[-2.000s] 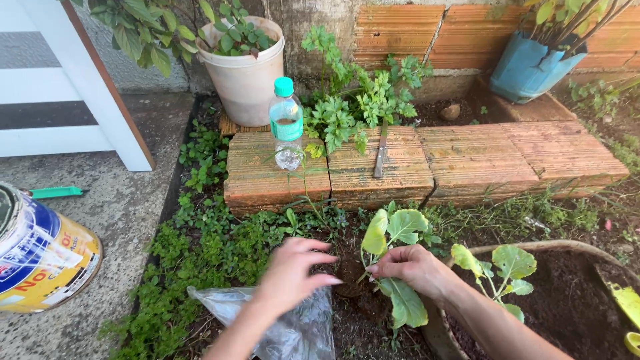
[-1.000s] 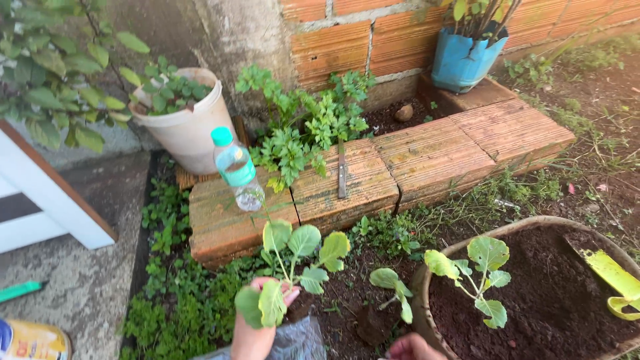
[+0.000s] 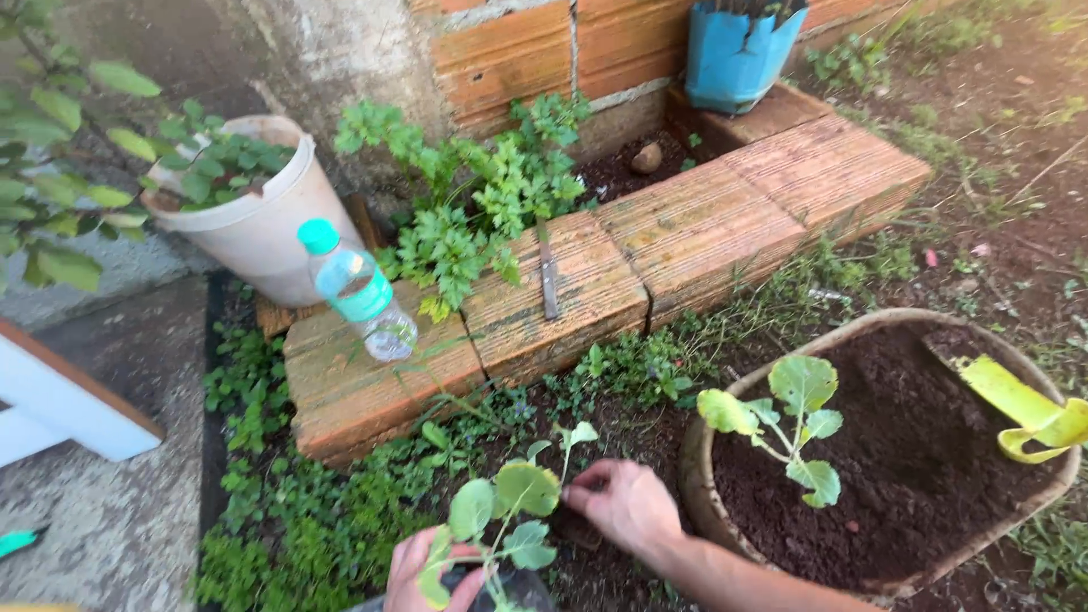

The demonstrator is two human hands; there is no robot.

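Note:
My left hand (image 3: 438, 569), at the bottom centre, is closed around the stem of a leafy seedling (image 3: 510, 510) with yellow-edged leaves. Just to its right, my right hand (image 3: 625, 506) pinches the thin stem of a smaller seedling (image 3: 574, 438) low above the soil; the roots are hidden. Dark plastic (image 3: 518, 591) lies beneath the left hand. A third seedling (image 3: 795, 425) stands in the soil of a large round-cornered planter (image 3: 701, 476) right of my hands. A yellow-handled trowel (image 3: 1016, 399) rests in that planter with its blade partly in the soil.
Hollow clay bricks (image 3: 561, 289) edge a bed with a leafy herb (image 3: 476, 204). On them are a plastic bottle (image 3: 357, 293) and a knife (image 3: 548, 276). A white bucket (image 3: 263, 229) and a blue pot (image 3: 739, 55) stand behind. A white wooden frame (image 3: 76, 399) is at left.
My left hand, empty two seconds ago, now holds a leafy seedling. My right hand has moved to the smaller seedling that lay on the soil a second ago. The view has shifted.

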